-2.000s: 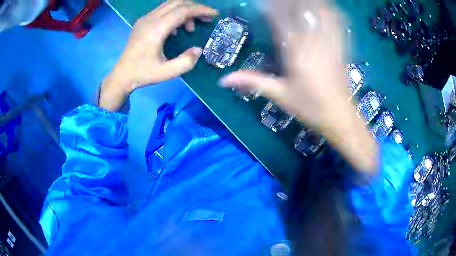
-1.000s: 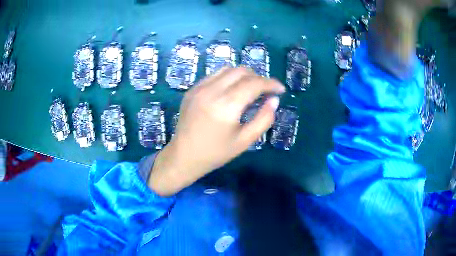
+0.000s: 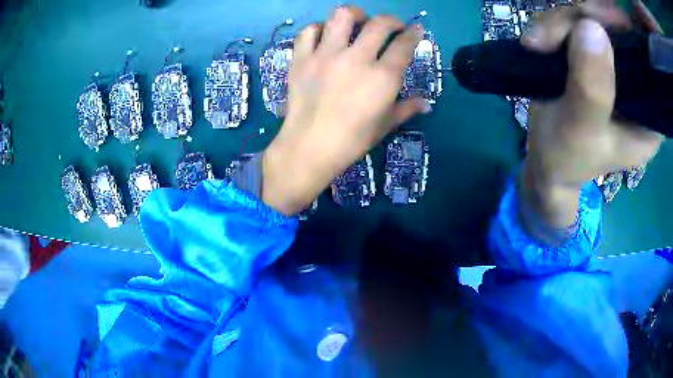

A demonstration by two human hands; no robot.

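Note:
My right hand (image 3: 583, 125) is closed around a black handheld tool (image 3: 516, 68) at the upper right. The tool lies nearly level, its thin tip pointing left at a circuit board (image 3: 423, 70) in the upper row; I cannot tell whether they touch. My left hand (image 3: 343, 96) is spread palm down over the row, with thumb and fingertips at that board's left edge. It hides the boards under it, and whether it grips the board is unclear. Another circuit board (image 3: 406, 166) lies just below, nearer me.
Two rows of circuit boards (image 3: 171, 102) lie on the dark green mat (image 3: 37, 44), several with thin leads at their far ends. More boards (image 3: 502, 18) lie at upper right, partly behind the tool. A person's sleeve (image 3: 11, 262) shows at the left edge.
My right hand has come back from the upper right with the black tool in it. My left hand has moved up to the upper row and spread out. The view has shifted.

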